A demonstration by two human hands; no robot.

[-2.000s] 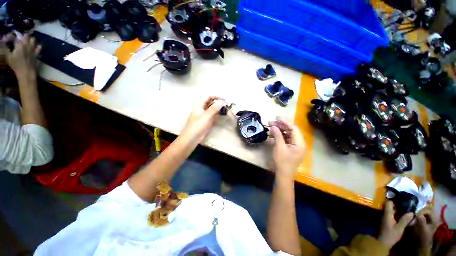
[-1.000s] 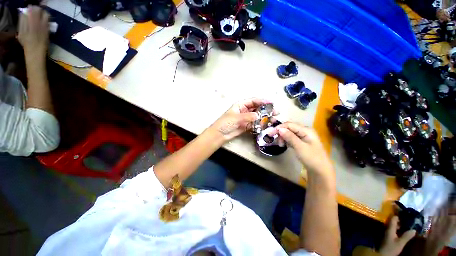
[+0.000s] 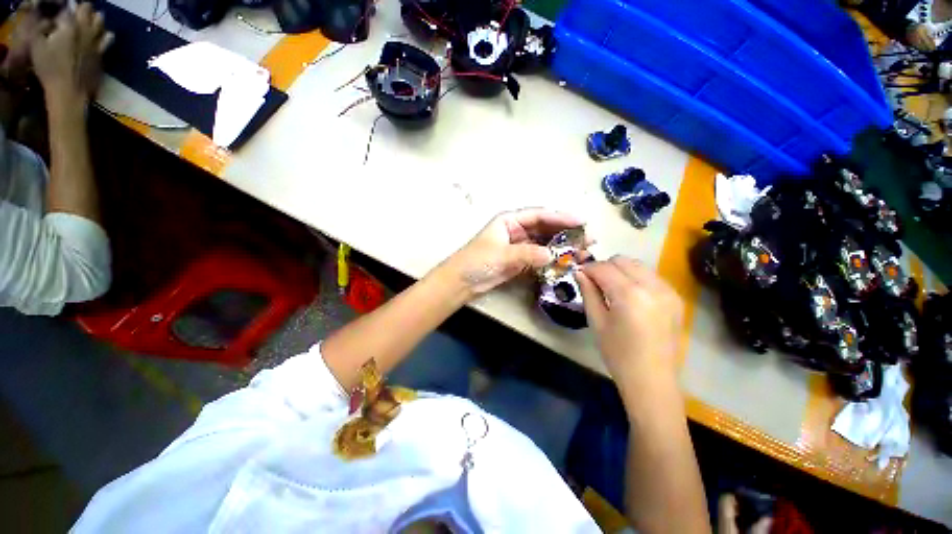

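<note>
A black housing point(image 3: 565, 304) with a silver-white face and round hole lies at the bench's front edge, between my hands. A small silver module point(image 3: 565, 253) with an orange centre is just above it, touching or close to it. My left hand point(image 3: 512, 253) holds the module between thumb and fingers. My right hand point(image 3: 629, 307) reaches in from the right, its fingertips pinched at the module's edge; whether they hold a wire or the module cannot be made out.
Loose blue-based modules point(image 3: 624, 186) stand behind my hands, with blue trays point(image 3: 720, 83) beyond. A pile of assemblies point(image 3: 825, 276) lies right, wired housings point(image 3: 404, 81) upper left. White cloths point(image 3: 880, 417) lie lower right and on a dark mat point(image 3: 136, 52). A neighbour's arm point(image 3: 68, 156) is left.
My left hand has brought the small module from the left to the housing, orange centre now showing. My right hand has moved onto it. The right neighbour's hands have left the white cloth.
</note>
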